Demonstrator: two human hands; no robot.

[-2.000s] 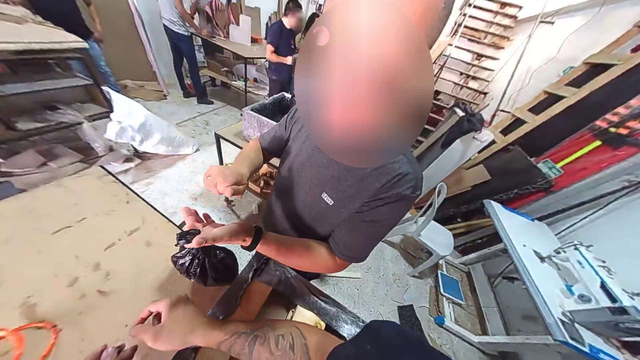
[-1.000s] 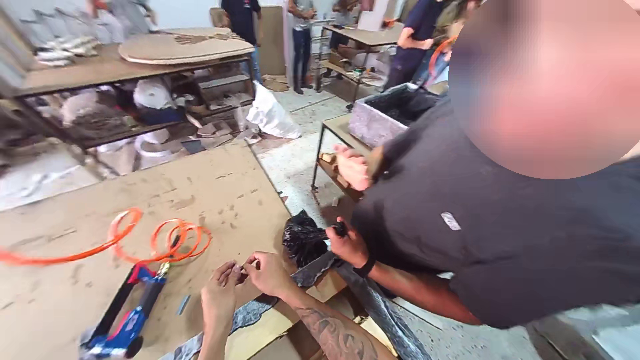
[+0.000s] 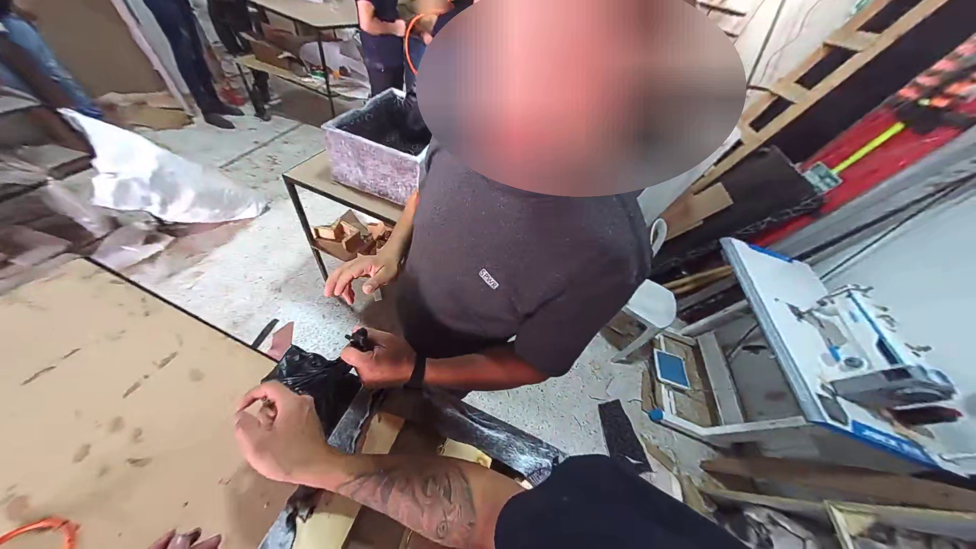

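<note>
My right hand [image 3: 282, 431], on a tattooed forearm, is curled above the table's right edge, its fingertips bent in; whether it holds something small cannot be made out. Only the fingertips of my left hand [image 3: 185, 540] show at the bottom edge, over the brown tabletop [image 3: 114, 381]. Just beyond my right hand, a black plastic bag [image 3: 324, 381] is held by its gathered neck in a co-worker's hand [image 3: 385, 360]. The co-worker's other hand [image 3: 366, 273] is raised with bent fingers. Below my right forearm lies a frame with dark strips [image 3: 488, 431] along it.
A co-worker in a dark shirt [image 3: 518, 259] stands close across from me. Behind are a grey bin [image 3: 374, 171] on a low metal-legged table and a white sack [image 3: 164, 183] on the floor. A sewing machine [image 3: 877, 366] on its table and a white plastic chair [image 3: 652, 309] are at right.
The view has swung right since one second ago, when both my hands were together over the table with a small dark thing at the fingers. My hands are now apart.
</note>
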